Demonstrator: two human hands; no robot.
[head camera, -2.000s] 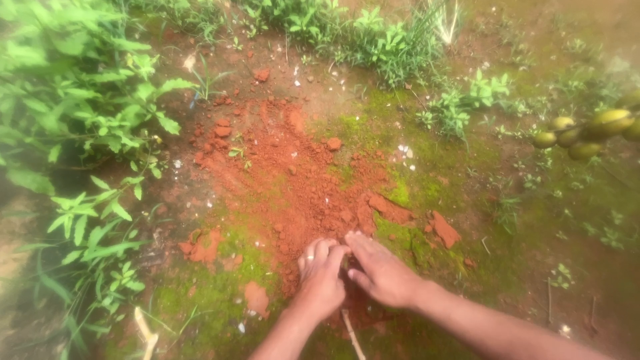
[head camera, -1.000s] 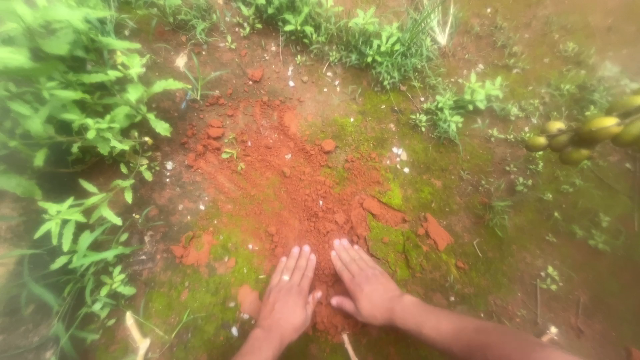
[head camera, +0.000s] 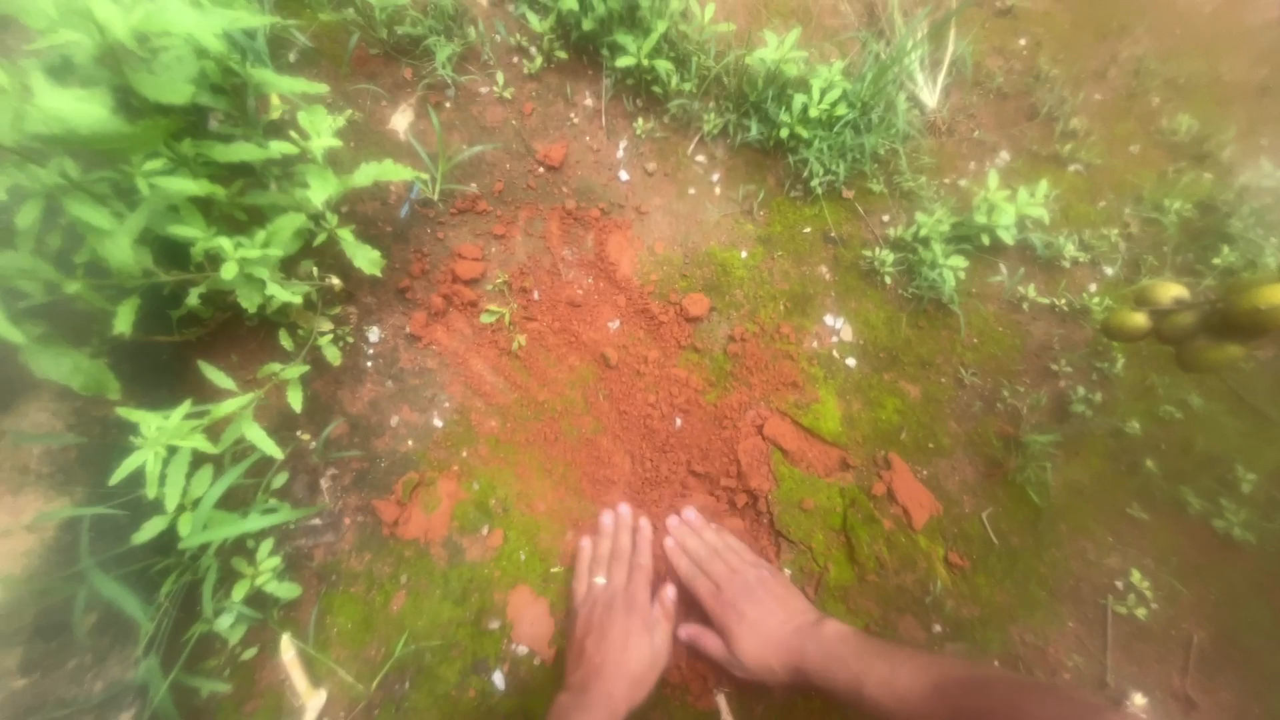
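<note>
Loose red soil (head camera: 640, 400) lies spread over the ground in front of me. At its near edge my left hand (head camera: 618, 610) rests palm down, fingers together and pointing away, a ring on one finger. Beside it my right hand (head camera: 735, 595) is also palm down, its fingers angled toward the upper left. A narrow gap separates the hands, and the thumbs face each other over red soil. Neither hand shows anything held; what lies under the palms is hidden. A flat piece of red soil (head camera: 910, 490) is up and right of my right hand.
Leafy green plants (head camera: 180, 200) fill the left side. Grass and weeds (head camera: 810, 100) grow along the top. Green moss (head camera: 400, 620) covers ground around the soil. A cluster of green-yellow fruits (head camera: 1200, 320) hangs at the right. A pale stick (head camera: 300, 680) lies at lower left.
Two seconds ago my hands were close together with fingers bent; by one second ago they lay flatter and apart. Since then they have come slightly nearer each other.
</note>
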